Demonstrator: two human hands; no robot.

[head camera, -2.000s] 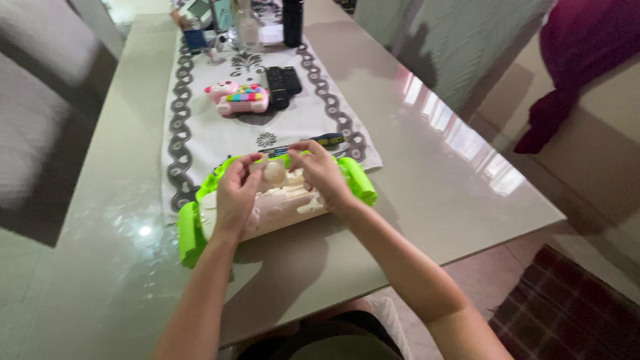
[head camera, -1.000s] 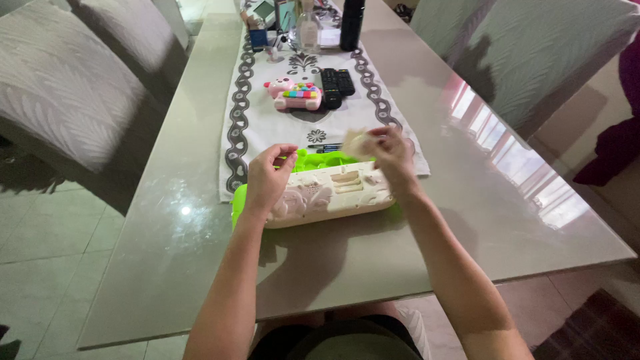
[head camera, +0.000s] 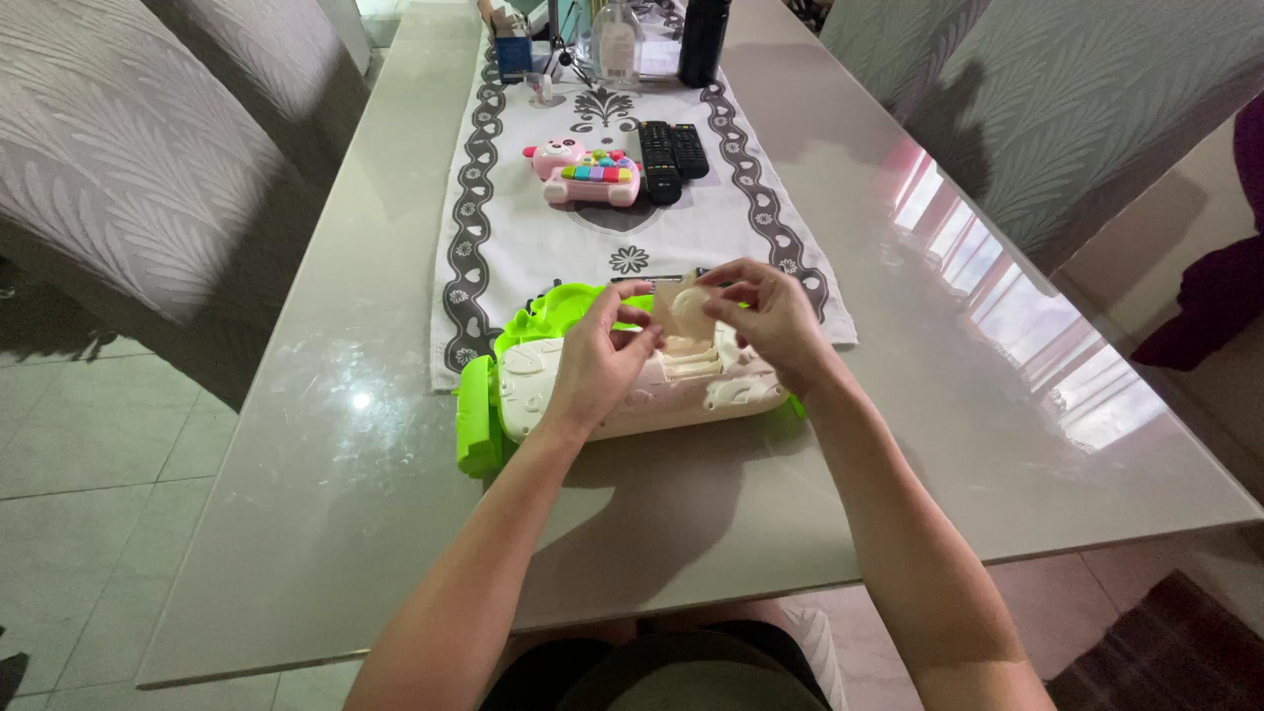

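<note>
A green and cream plastic toy (head camera: 632, 400) lies with its cream side up near the table's front part, over the edge of the cloth. An open rectangular recess shows in its cream face. Above that recess, my right hand (head camera: 770, 321) grips a small pale plastic cover (head camera: 683, 308) between thumb and fingers. My left hand (head camera: 610, 360) is at the cover's left side, fingers curled, its wrist over the toy; whether its fingertips grip the cover is not clear. Behind the hands lies a thin dark tool (head camera: 657, 279), partly hidden.
On the patterned table runner (head camera: 632, 232) are a pink toy piano (head camera: 592, 178) and two black remote controls (head camera: 660, 158). Farther back stand a clear bottle (head camera: 616, 44), a dark bottle (head camera: 702, 39) and a blue box (head camera: 513, 57). Upholstered chairs (head camera: 109, 128) flank the table (head camera: 326, 553).
One second ago my right hand held the pale cover out to the right, apart from my left hand. Now the cover is between both hands, above the recess.
</note>
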